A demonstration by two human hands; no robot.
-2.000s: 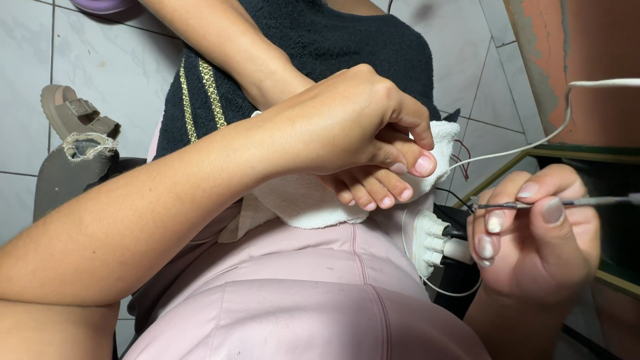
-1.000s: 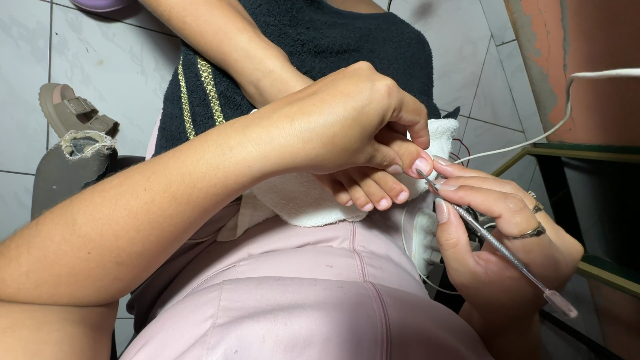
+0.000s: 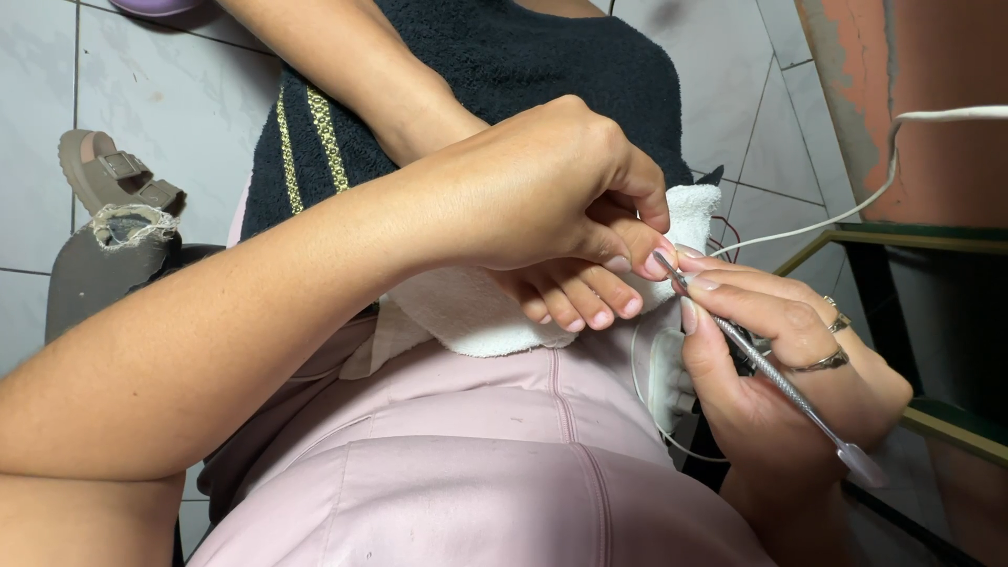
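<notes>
My left hand (image 3: 563, 185) reaches across and grips the big toe of another person's bare foot (image 3: 579, 287), thumb on one side and curled fingers on the other. The foot rests on a white towel (image 3: 472, 315), over a black towel (image 3: 520, 71) with gold bands. A metal double-ended cuticle pusher (image 3: 768, 370) is pinched between thumb and fingers of my right hand (image 3: 787, 354), which wears rings. Its narrow tip touches the big toenail (image 3: 660, 261) near the nail's edge; its flat spoon-like end points down to the right. My right fingertips lie against the big toe.
A white power strip (image 3: 668, 378) with cords is below the right hand's fingers. A white cable (image 3: 835, 220) runs to the right, past a gold-edged dark frame (image 3: 965, 433). A strapped sandal (image 3: 114, 177) is on the tiled floor at left, near a torn grey seat (image 3: 94, 268).
Two seconds ago my right hand held a tool away from the foot, at right. It has since moved left to the big toe, the pusher's tip on the nail. My left hand keeps its grip.
</notes>
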